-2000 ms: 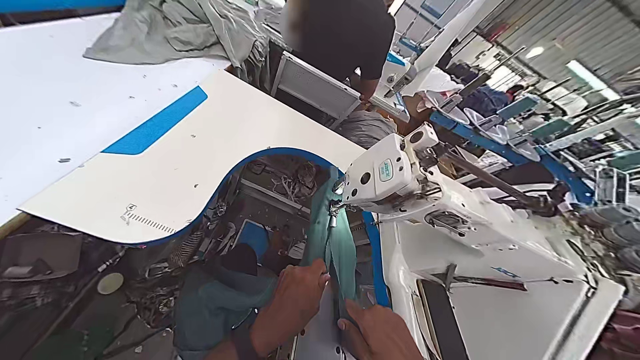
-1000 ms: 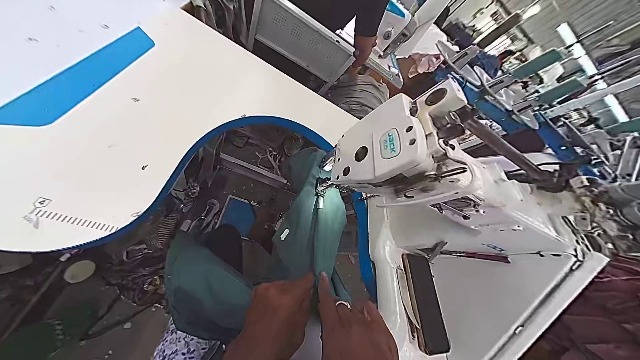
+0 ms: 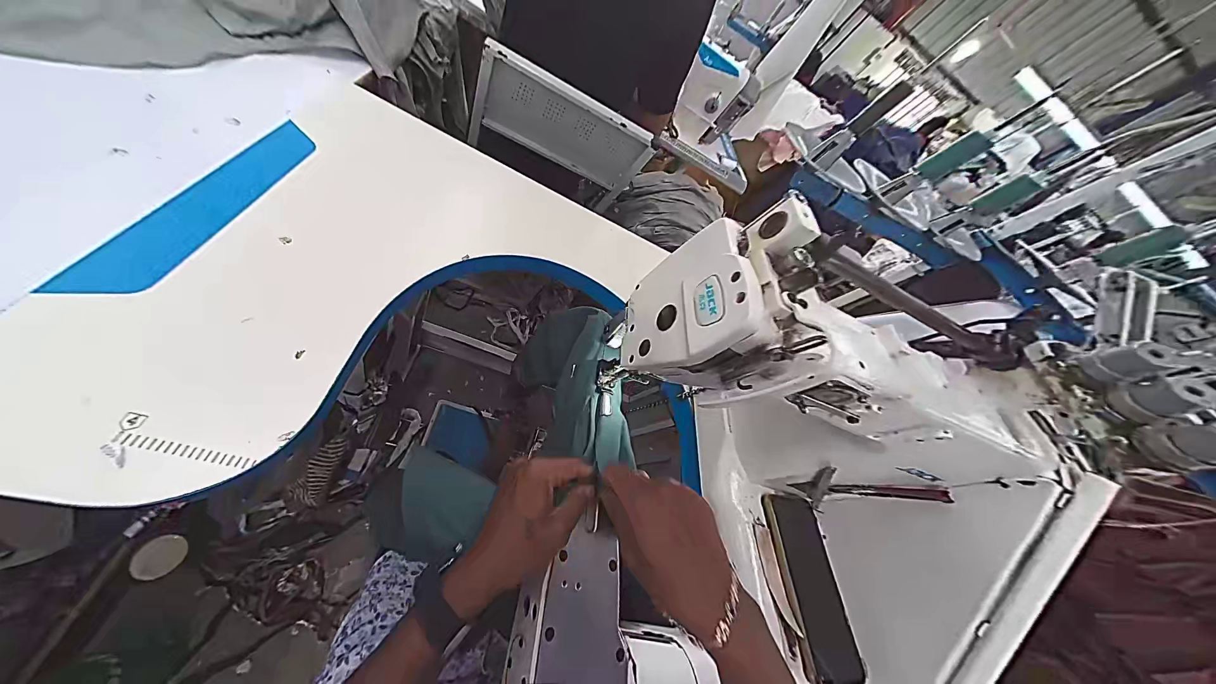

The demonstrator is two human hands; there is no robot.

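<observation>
My left hand (image 3: 537, 513) and my right hand (image 3: 665, 541) meet over the narrow arm (image 3: 565, 608) of a Jack sewing machine, both pinching the near end of a green fabric piece (image 3: 584, 408). The fabric runs away from my fingers to the presser foot (image 3: 607, 399), under the white machine head (image 3: 703, 304). More green cloth (image 3: 442, 503) hangs to the left of my left hand. A dark band is on my left wrist, a bracelet on my right.
A white table (image 3: 285, 332) with a blue curved edge lies at the left. Scissors (image 3: 883, 492) rest on the machine's bed at the right. Beyond the table are a person in a dark top (image 3: 608, 47) and gray cloth (image 3: 670, 209). Scraps litter the floor below.
Both hands have stayed at the near end of the green fabric, their fingers now closer together than two seconds ago. The loose green cloth at the left has shifted. The view has moved somewhat.
</observation>
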